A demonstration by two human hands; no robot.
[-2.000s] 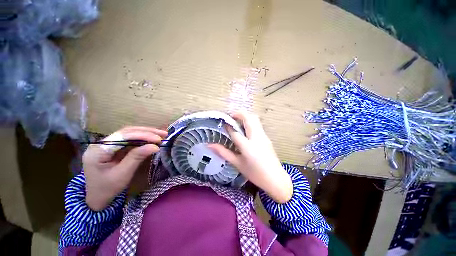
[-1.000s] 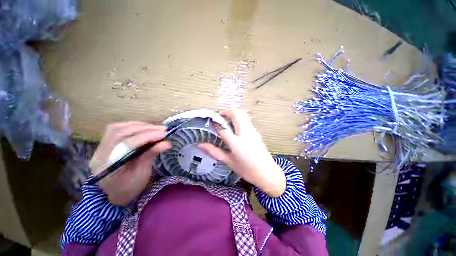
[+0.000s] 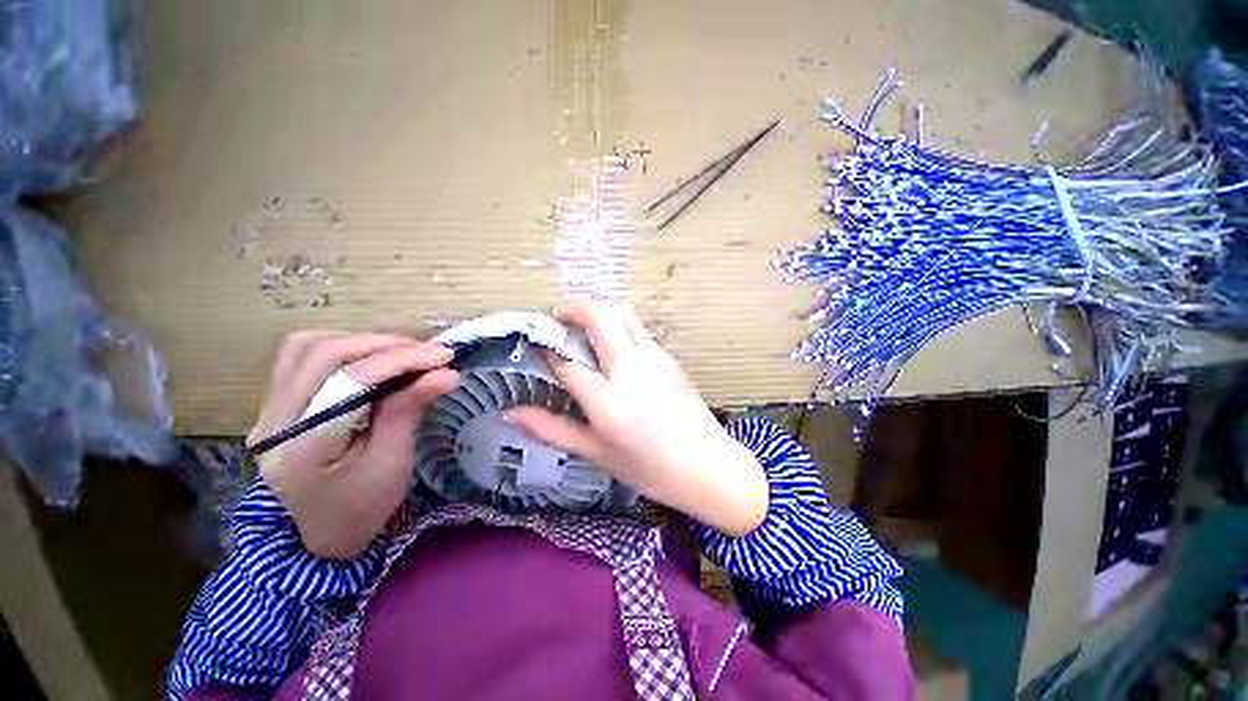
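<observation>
A round grey finned housing [image 3: 465,436] with a pale centre and a dark square rests against my apron at the bench edge. A white curved rim [image 3: 496,326] runs along its far side. My left hand [image 3: 342,425], with a white wrap on a finger, holds dark tweezers [image 3: 349,401] like a pen. Their tip reaches the housing's upper part under the rim. My right hand [image 3: 643,418] grips the housing's right side, with the thumb over the fins. Whether a lead wire is at the tweezer tip is too small to tell.
Spare tweezers [image 3: 715,174] lie open on the cardboard bench [image 3: 411,123]. Small pinkish-white marks [image 3: 593,244] sit beyond the housing. A tied bundle of blue-and-white wires [image 3: 944,260] lies at right, a short dark tool [image 3: 1047,55] at far right. Crumpled plastic bags [image 3: 69,342] are at left.
The tweezers have tilted more steeply, and their tip has moved right along the housing's upper edge. My right hand keeps its grip. The whole view has shifted.
</observation>
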